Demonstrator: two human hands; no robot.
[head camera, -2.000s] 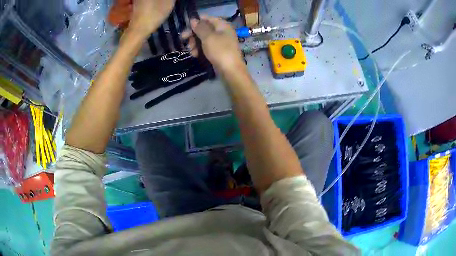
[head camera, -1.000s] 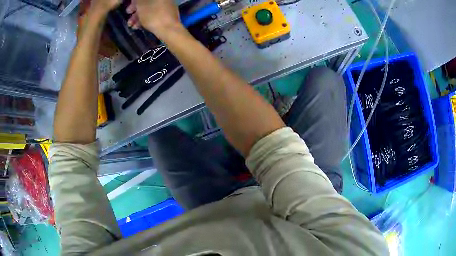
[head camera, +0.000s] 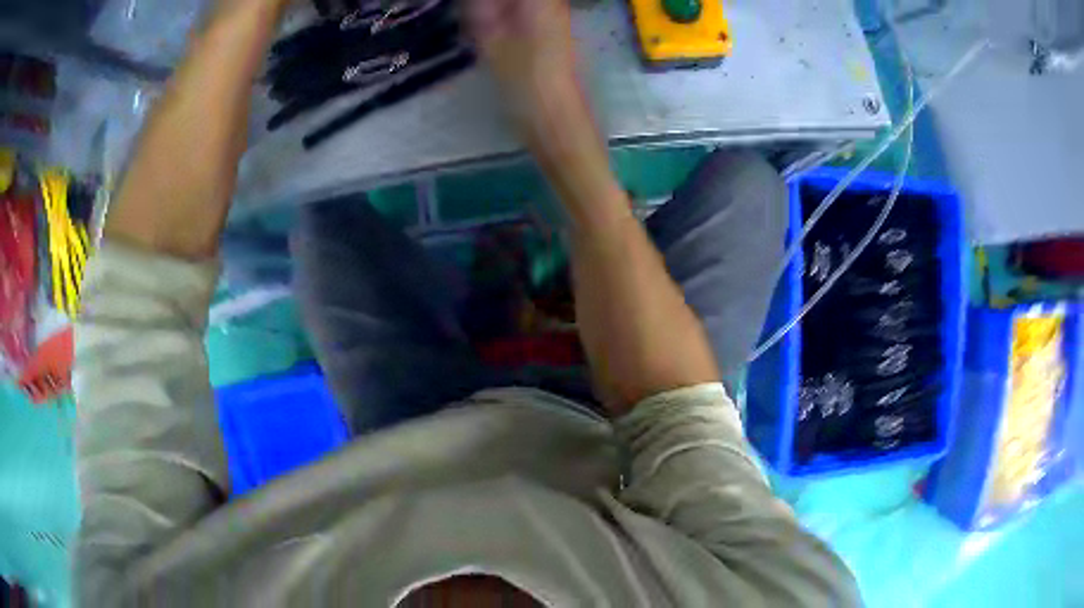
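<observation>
Black straps (head camera: 369, 65) with white oval marks lie in a loose pile on the grey metal bench (head camera: 666, 107), at the top left of the view. One strap lies apart along the pile's near side. My right hand (head camera: 517, 36) is blurred and cut by the top edge, at the right end of the pile; its fingers and anything in them cannot be made out. My left hand is beyond the top edge; only the wrist and forearm show, left of the pile.
A yellow box with a green button (head camera: 680, 26) sits on the bench, right of my right hand. A blue bin of black straps (head camera: 874, 321) stands at right, with a clear hose (head camera: 850, 255) across it. Another blue bin (head camera: 283, 428) is left of my legs. A blue box (head camera: 975, 434) holds yellow parts.
The view has tilted down and turned, so the bench sits higher in it. My right hand is now at the right end of the pile. The blue-handled tool is out of view.
</observation>
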